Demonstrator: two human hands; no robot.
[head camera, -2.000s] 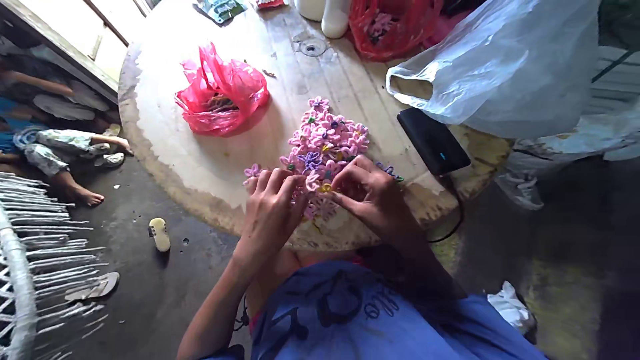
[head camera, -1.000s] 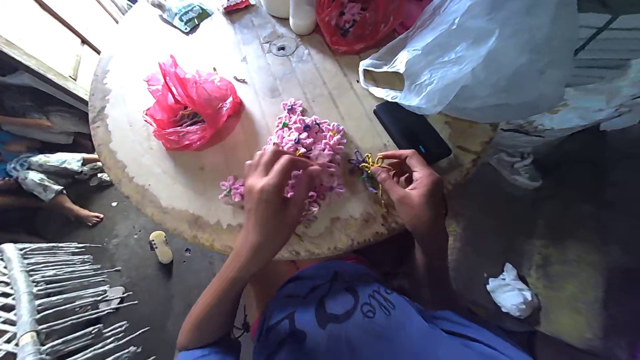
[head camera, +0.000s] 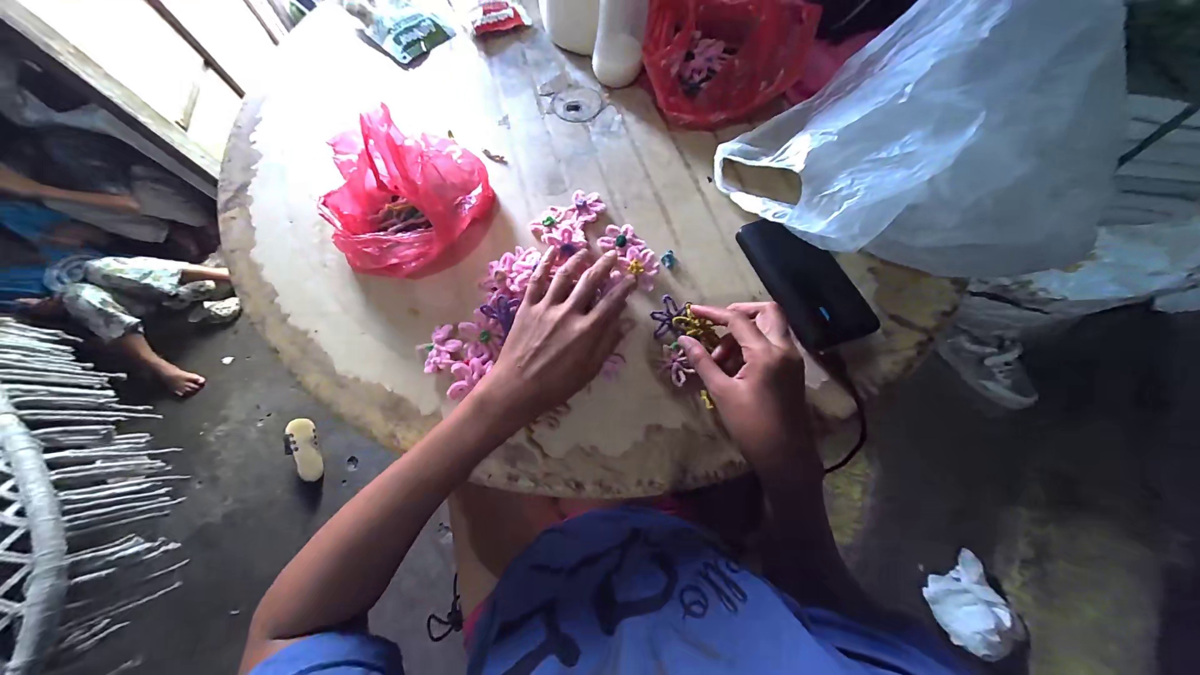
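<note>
Pink craft flowers (head camera: 511, 272) with coloured centres lie in a loose pile on the round wooden table (head camera: 600, 450). My left hand (head camera: 572, 328) rests palm down on the pile, fingers spread, covering part of it. To its right, my right hand (head camera: 750, 366) pinches a yellow craft piece (head camera: 696, 324) between thumb and fingers. A purple flower (head camera: 667, 317) and a pinkish flower (head camera: 677, 364) touch or lie close beside that piece. A small yellow bit (head camera: 706, 399) is just below them. What lies under my left palm is hidden.
A pink plastic bag (head camera: 412, 202) with small pieces stands left of the pile. A black power bank (head camera: 806, 286) with a cable lies at right, beside a white plastic bag (head camera: 956, 131). Behind are a red bag (head camera: 727, 61) and white bottles (head camera: 619, 42). A person's leg (head camera: 141, 352) shows at left.
Two seconds ago my hands were close together over the flowers. My right hand has since moved right, away from the pile; my left hand has opened out over the pile.
</note>
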